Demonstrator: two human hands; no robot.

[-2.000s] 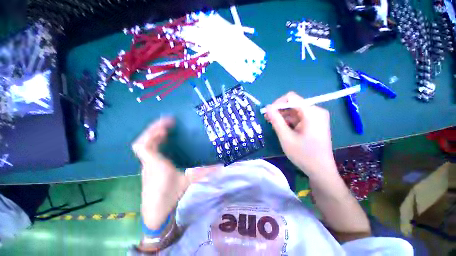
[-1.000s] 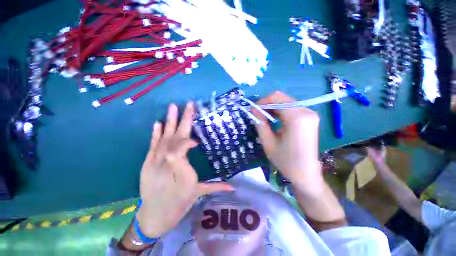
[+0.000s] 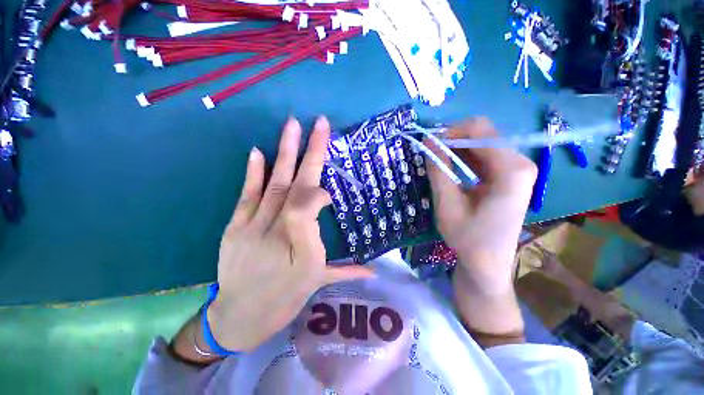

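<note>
The black circuit board panel [image 3: 378,193] lies tilted on the mat between my hands, with rows of silver and white parts. White flat cables [image 3: 451,158] stick out of its upper right corner and bend towards my right hand. My left hand [image 3: 278,224] lies flat at the panel's left edge, fingers apart, holding nothing. My right hand [image 3: 486,185] is at the panel's upper right, its fingertips closed on a long white flat cable [image 3: 540,139] that reaches out to the right and is blurred. The cable's end at the panel is hidden by my fingers.
Red wire leads [image 3: 239,42] and a pile of flat cables [image 3: 424,46] lie beyond the panel. Blue-handled cutters [image 3: 545,173] lie right of my right hand. Short white cable pieces [image 3: 533,54] and board strips [image 3: 617,139] are farther right. Another person's arm [image 3: 590,297] shows at lower right.
My left hand has come in from the left to the panel's edge. My right hand stays at the panel's upper right with the cable. The view has shifted, and cables at the upper right now bend down.
</note>
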